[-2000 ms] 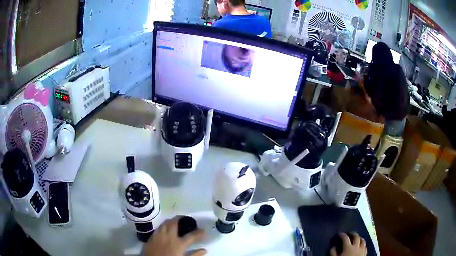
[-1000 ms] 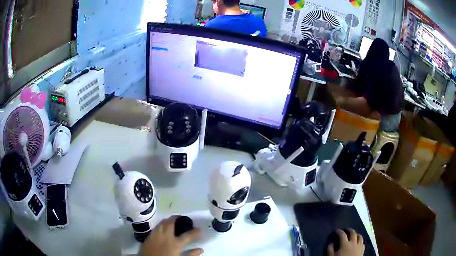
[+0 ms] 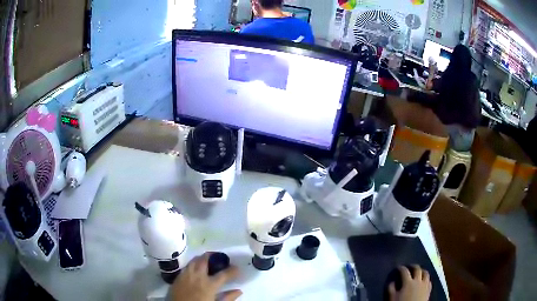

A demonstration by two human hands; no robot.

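Note:
A white bulb camera (image 3: 163, 230) stands upright in a socket at left, its lens face turned out of sight. A second bulb camera (image 3: 271, 220) stands in a middle socket, lens facing right. Two empty black sockets show, one by my left hand (image 3: 218, 262) and one right of the second camera (image 3: 308, 247). My left hand (image 3: 200, 282) rests on the white strip (image 3: 318, 279) against the nearer empty socket, fingers apart, cut off by the bottom edge. My right hand (image 3: 414, 286) covers a black mouse (image 3: 397, 278) on the mouse pad (image 3: 377, 256).
A monitor (image 3: 259, 111) stands behind the cameras. Dome cameras with antennas stand at centre (image 3: 212, 159), right (image 3: 412, 197) and far left (image 3: 28, 220). A phone (image 3: 71, 246), fan (image 3: 29, 164) and power supply (image 3: 94, 116) are at left. An open carton (image 3: 477, 241) is at right.
The left bulb camera's head has turned, so its lens ring no longer shows. The face-like picture on the monitor is gone. A background person at right has raised an arm. My hands stay in place.

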